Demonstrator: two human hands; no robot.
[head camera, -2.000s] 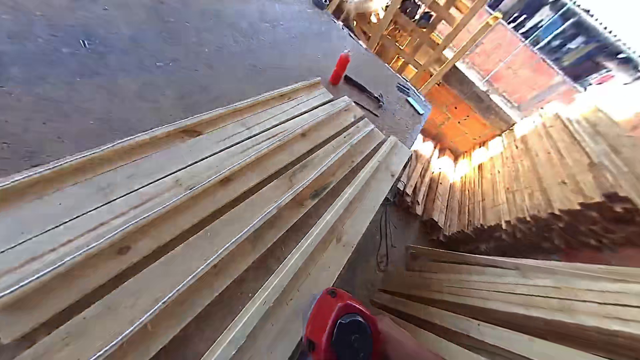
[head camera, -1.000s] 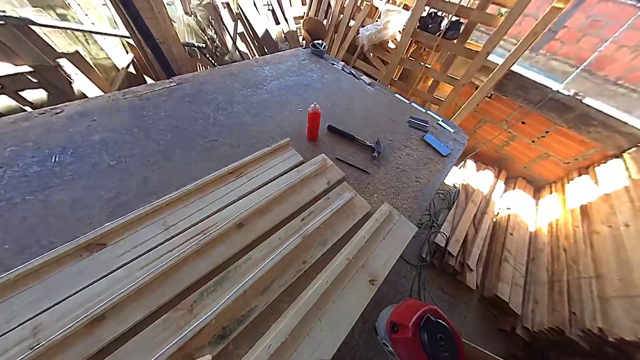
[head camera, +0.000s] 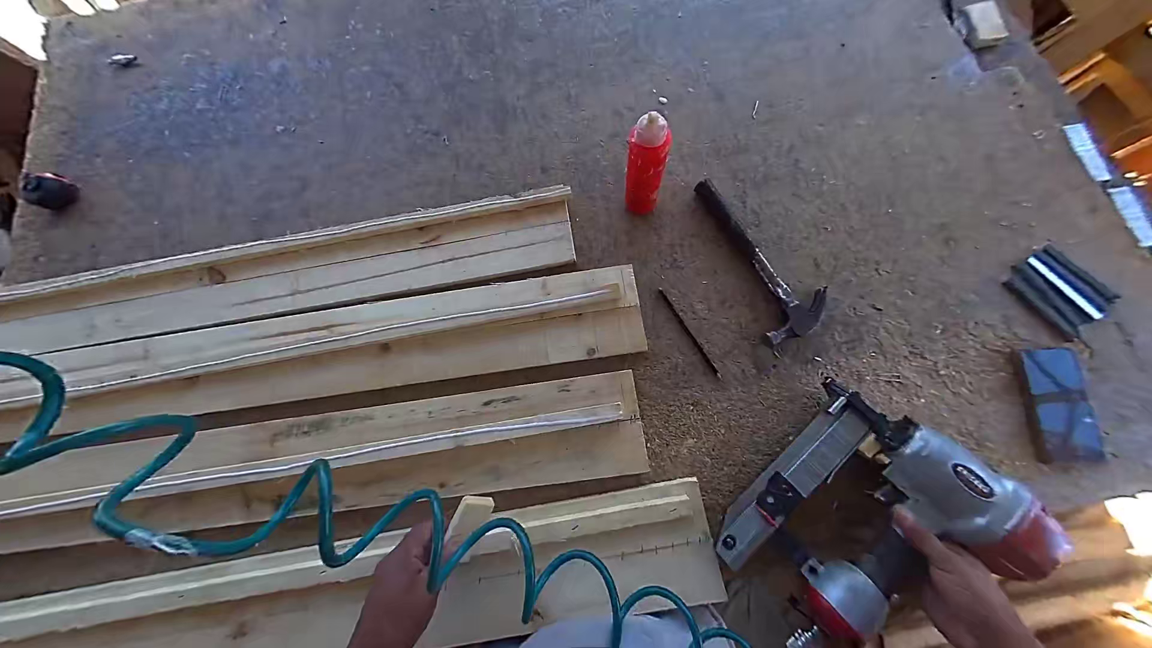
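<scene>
My right hand (head camera: 958, 576) holds a pneumatic nailer (head camera: 954, 495) by its handle, its nose toward the upper left, over the table's near right part. My left hand (head camera: 405, 576) grips a small light wood block (head camera: 472, 522) above the nearest board (head camera: 630, 558), which has a strip along it. A coiled green air hose (head camera: 324, 513) crosses in front of the left hand and the boards. Beyond lie more long boards (head camera: 540, 351), two with a white bead of what looks like glue. A red squeeze bottle (head camera: 646, 171) stands past their ends, beside a claw hammer (head camera: 756, 261).
A thin dark pencil-like stick (head camera: 688, 333) lies between boards and hammer. At the right are strips of nails or staples (head camera: 1062, 288) and a blue-grey block (head camera: 1062, 405). A dark object (head camera: 49, 191) sits at the table's left edge. Sawdust covers part of the tabletop (head camera: 864, 198).
The view has turned down to the table. The nailer, only partly seen before at the lower edge, now shows almost whole in my right hand. My left hand, the wood block and the green hose have come into view.
</scene>
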